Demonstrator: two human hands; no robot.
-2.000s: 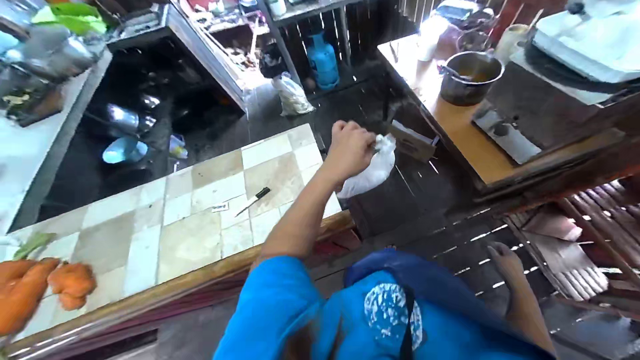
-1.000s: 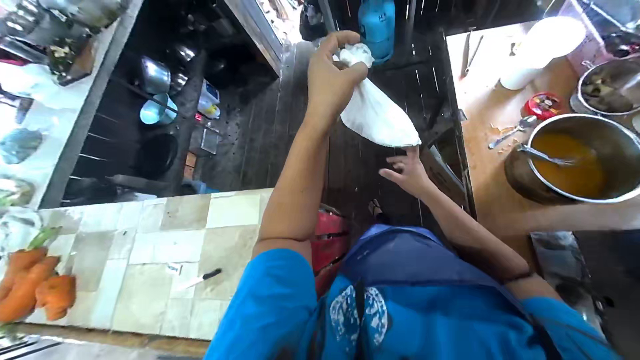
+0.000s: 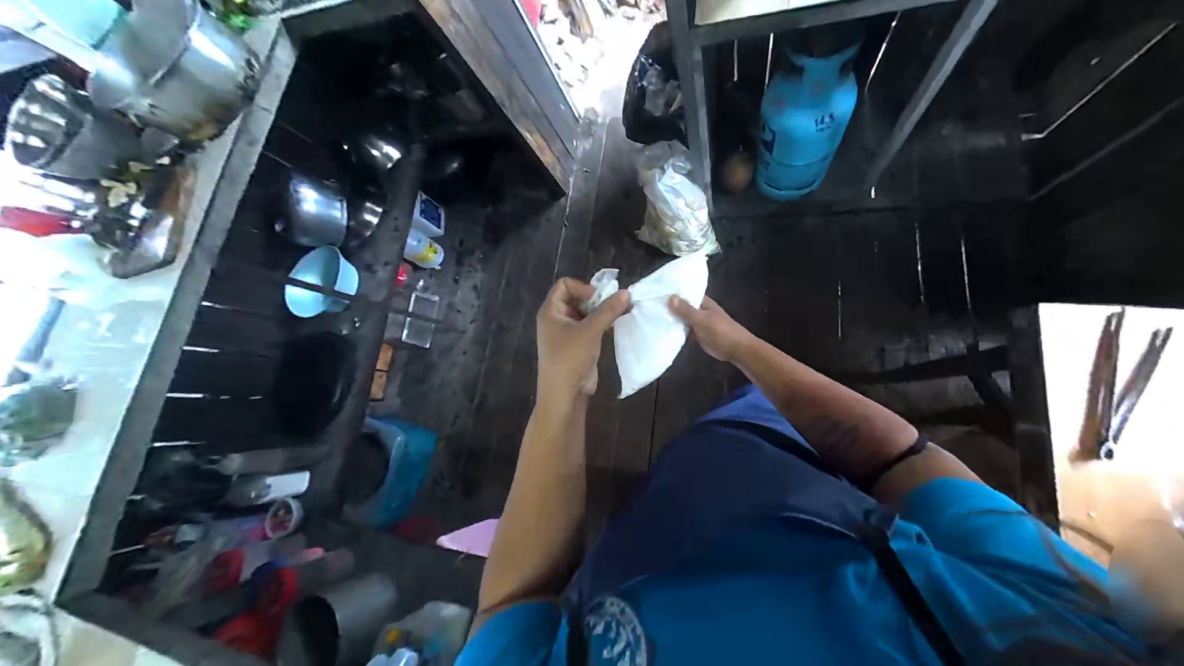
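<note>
A white plastic bag (image 3: 650, 338) with pale contents hangs between my two hands over the dark plank floor. My left hand (image 3: 575, 335) pinches its gathered neck between thumb and fingers, and the crumpled top sticks up beside the thumb. On the bag's right side, my right hand (image 3: 710, 326) holds the upper edge with its fingertips; part of those fingers is hidden behind the bag. Just beyond the hands, another clear plastic bag (image 3: 677, 208) with pale contents stands on the floor.
A blue gas cylinder (image 3: 807, 125) stands under a bench at the top. Left is a rack with a steel pot (image 3: 316, 211) and a light-blue bowl (image 3: 321, 281). A blue plastic tub (image 3: 404, 470) sits low on the floor. A wooden table (image 3: 1124, 490) is at the right.
My right hand has come up from the bag's lower end to its upper side. The bag is now lower and held in both hands. The view has turned away from the tiled counter.
</note>
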